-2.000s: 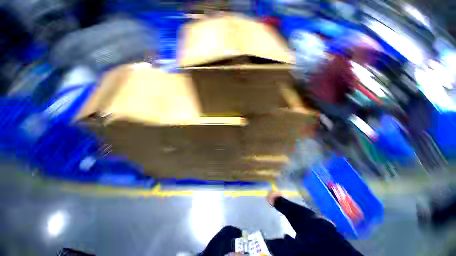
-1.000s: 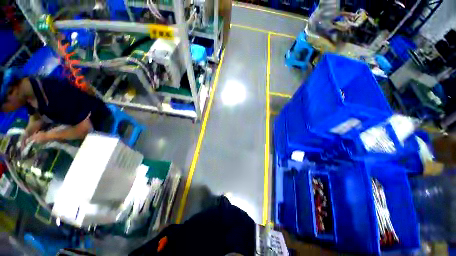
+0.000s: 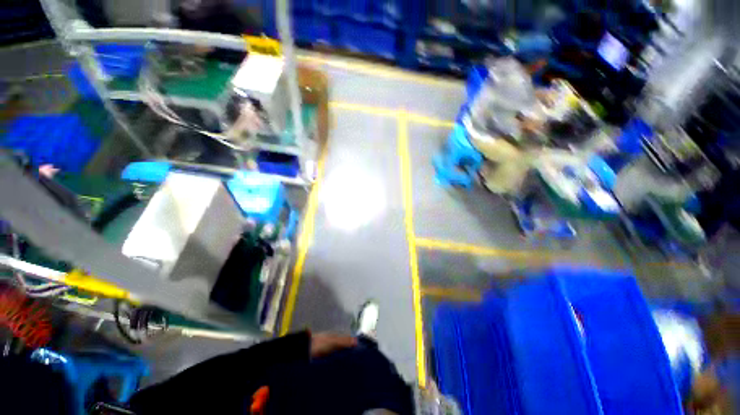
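Note:
My left hand (image 3: 333, 344) is small and blurred at the bottom centre, at the end of a dark sleeve and in front of my dark clothing. Its fingers and anything in them cannot be made out. My right hand is not in view. Large blue totes (image 3: 535, 340) stand at the lower right, nearest in front of me, cut off by the bottom edge. Their contents are not visible.
A grey aisle (image 3: 361, 251) with yellow lines runs ahead, with a white shoe (image 3: 367, 318) on it. An off-white machine case (image 3: 182, 223) stands left. A person (image 3: 507, 138) is at a bench ahead right. Blue stools (image 3: 456, 158) stand by both sides.
The view has moved forward along the aisle. The blue totes have shifted lower in view, and the person seated at the left is out of view. My left hand has come into view.

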